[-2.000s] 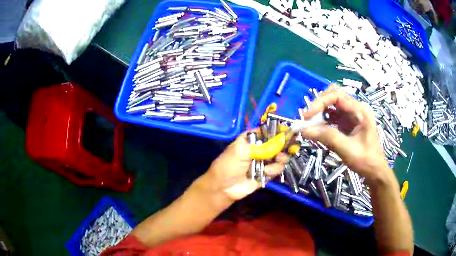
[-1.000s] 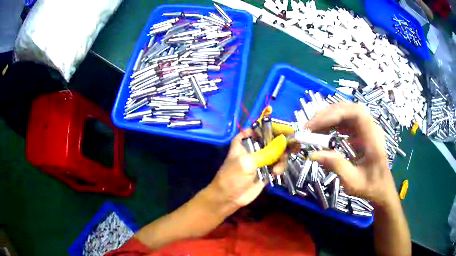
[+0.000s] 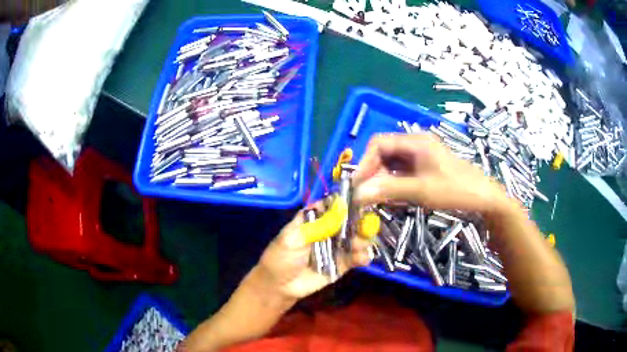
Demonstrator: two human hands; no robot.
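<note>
My left hand [image 3: 295, 251], with yellow finger cots [image 3: 326, 223] on its fingers, holds several silver metal tubes [image 3: 322, 256] over the near edge of the near blue tray [image 3: 440, 292]. My right hand [image 3: 412, 172] is above the same tray, its fingertips at the upper end of a tube held in my left hand. The fingertips are blurred, and whether they grip anything cannot be told. Thin red strands [image 3: 316, 175] show just above my left hand. Silver tubes [image 3: 419, 240] are heaped in the near tray.
A left blue tray [image 3: 282, 175] holds many tubes. White pieces [image 3: 474, 62] and loose tubes lie on the green table. A far blue tray [image 3: 557, 45] and clear bag [image 3: 598, 130] are at right. A red stool [image 3: 58, 213], whitish bag [image 3: 58, 75] and floor bin [image 3: 148, 309] are at left.
My right hand has moved left to the tubes in my left hand. The white piece seen earlier between its fingers no longer shows. The trays and table have shifted left in view.
</note>
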